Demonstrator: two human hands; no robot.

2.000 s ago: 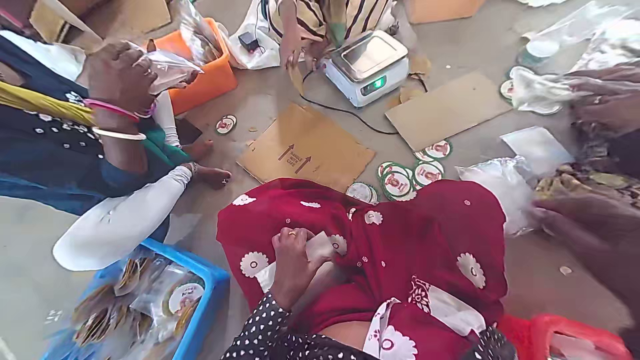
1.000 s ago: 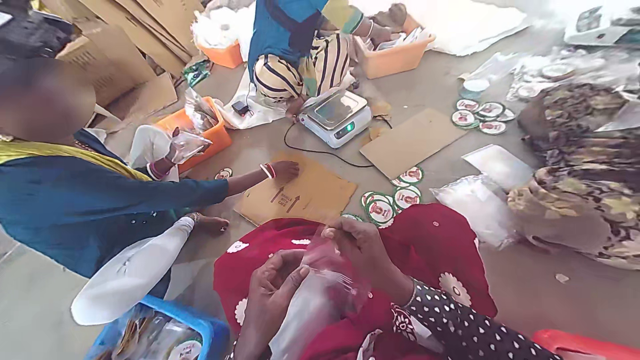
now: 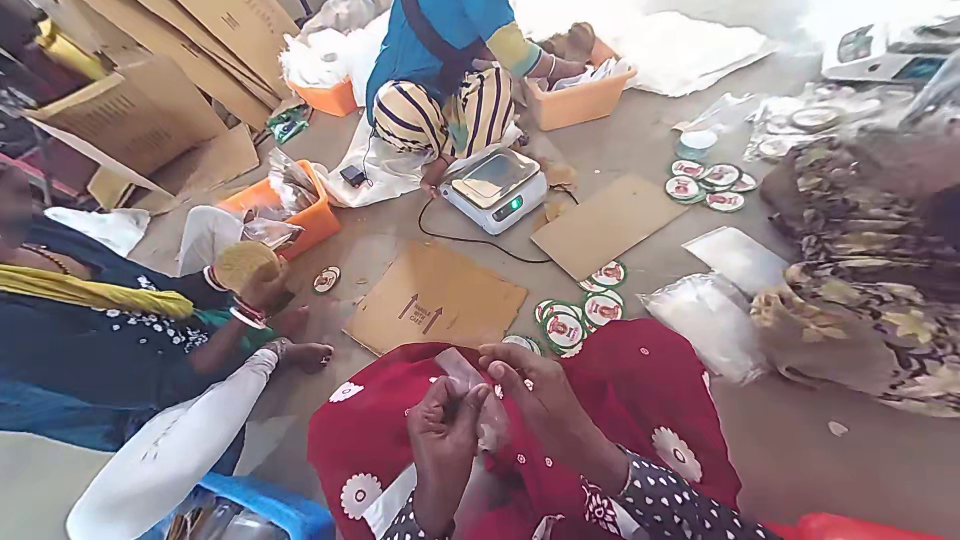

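A thin clear plastic bag (image 3: 491,420) hangs over my lap, its upper part pinched between the thumb and fingers of my left hand (image 3: 448,427). My right hand (image 3: 534,394) is at the bag's top edge, fingers bent; whether it grips the plastic cannot be told. Just beyond my knees lie round printed labels with green rims (image 3: 565,330). A flat cardboard sheet (image 3: 442,300) printed with arrows is on the floor in front of me. Beyond it stands a digital scale (image 3: 495,187) with a lit display.
At left a person holds a round tan item (image 3: 245,266) near an orange bin (image 3: 319,210). Another sits behind the scale, a hand at a second orange bin (image 3: 581,101). A patterned garment (image 3: 870,285) is at right, beside plastic bags (image 3: 705,322). A blue crate (image 3: 262,499) stands lower left.
Both my hands now meet at the plastic bag above my lap. The person at left has drawn the arm back from the cardboard sheet and holds a round tan item. The view has shifted.
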